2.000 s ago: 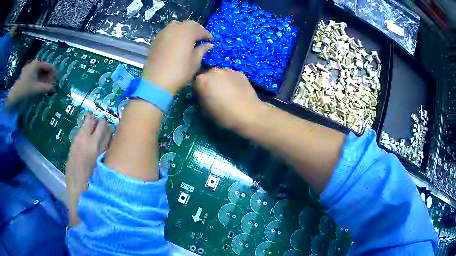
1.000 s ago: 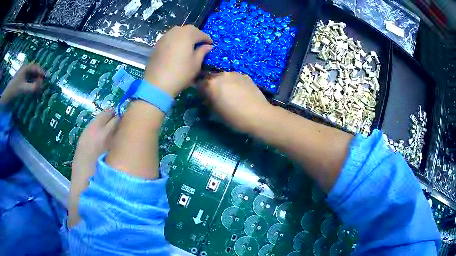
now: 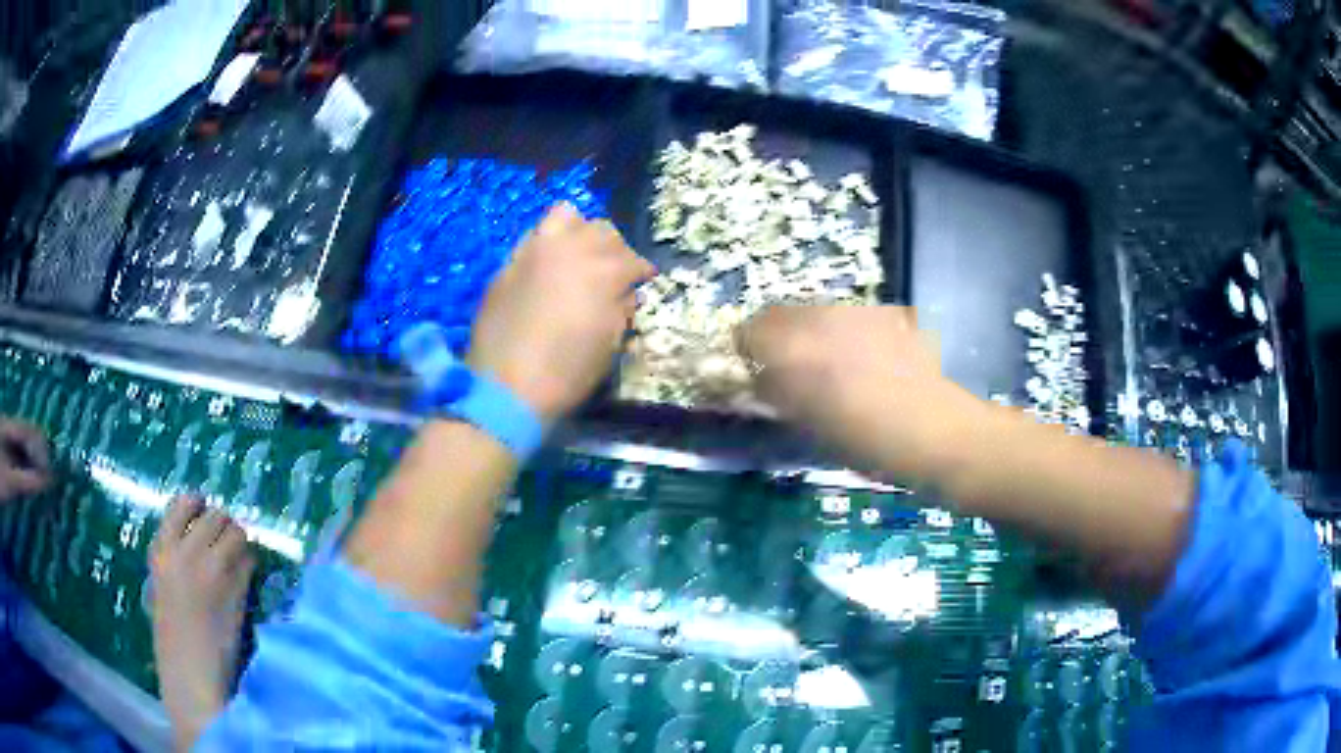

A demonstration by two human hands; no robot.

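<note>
My left hand [image 3: 556,312], with a light blue wrist strap [image 3: 497,409], is over the edge between the blue disc component bin and the cream component bin. Its fingers are curled; what they hold is hidden. My right hand [image 3: 838,368] is at the near part of the cream component heap [image 3: 765,221], fingertips down and blurred, their contents not visible. The blue disc components [image 3: 456,243] are heaped left of my left hand. The green circuit board [image 3: 662,537] with pale printed circles lies below both hands.
Small white components [image 3: 1053,353] lie in a bin at right. Clear plastic bags [image 3: 882,66] are behind the bins. A clear tray [image 3: 228,250] and a grey component heap [image 3: 81,236] are at left. Another person's hands [image 3: 202,596] are over the board at lower left.
The view has swung right, so the bins appear further left. My right hand has moved from the near edge of the blue bin to the cream bin; my left hand is now beside the cream heap.
</note>
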